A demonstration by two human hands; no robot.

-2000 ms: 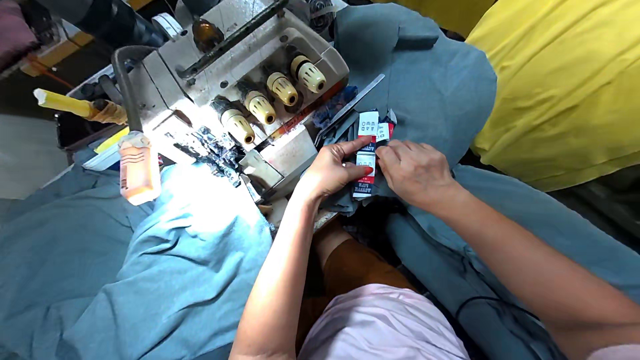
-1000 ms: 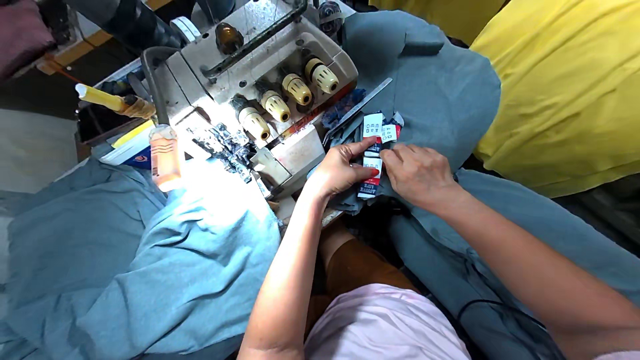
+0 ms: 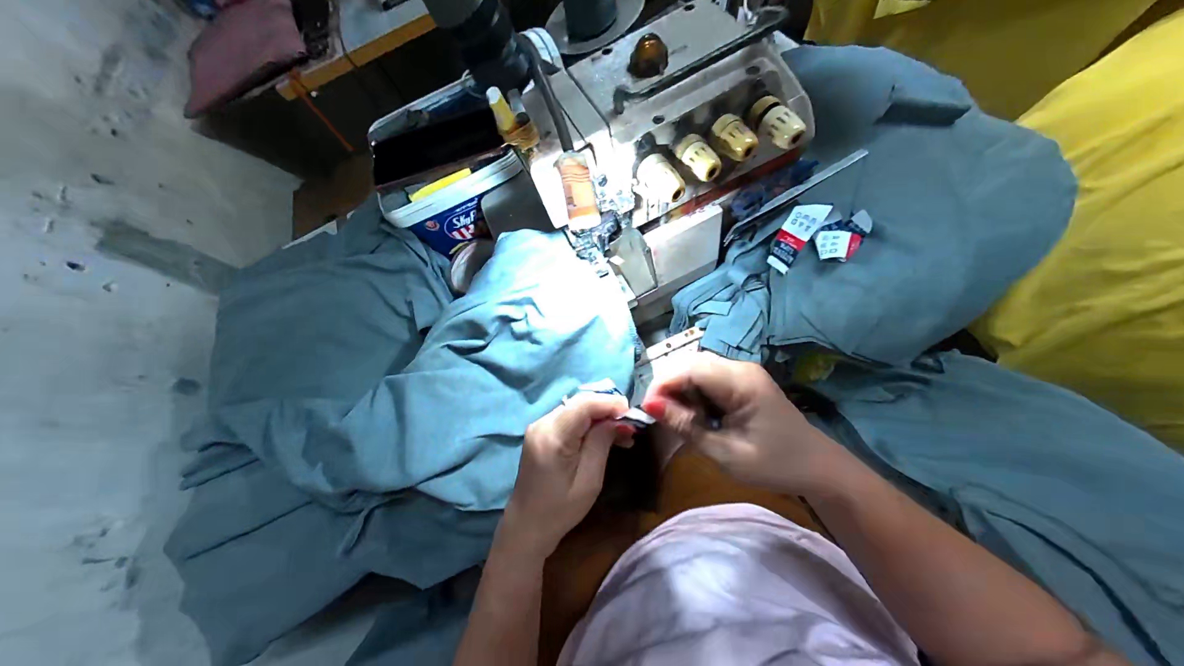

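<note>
My left hand [image 3: 575, 449] pinches a small fabric label [image 3: 636, 417], white and dark, above my lap. At the label's right end are the closed fingertips of my right hand [image 3: 731, 416]; a small dark object, too unclear to name, shows between its fingers. Other labels [image 3: 789, 238], white, red and dark blue with writing, lie on the grey-blue fabric [image 3: 916, 268] to the right of the overlock sewing machine [image 3: 689, 236]. More grey-blue fabric [image 3: 499, 370] lies bunched left of my hands, under the bright light at the needle area.
A white tub [image 3: 453, 208] stands behind the fabric at the left, beside a dark tray. A clear bottle with an orange label [image 3: 579, 190] is near the needle area. Yellow fabric [image 3: 1101, 240] hangs at the right. A rough wall [image 3: 102, 370] borders the left side.
Both hands have moved from the labels beside the machine down to above my lap, with a label between them. Several labels stay on the fabric. The view has swung left.
</note>
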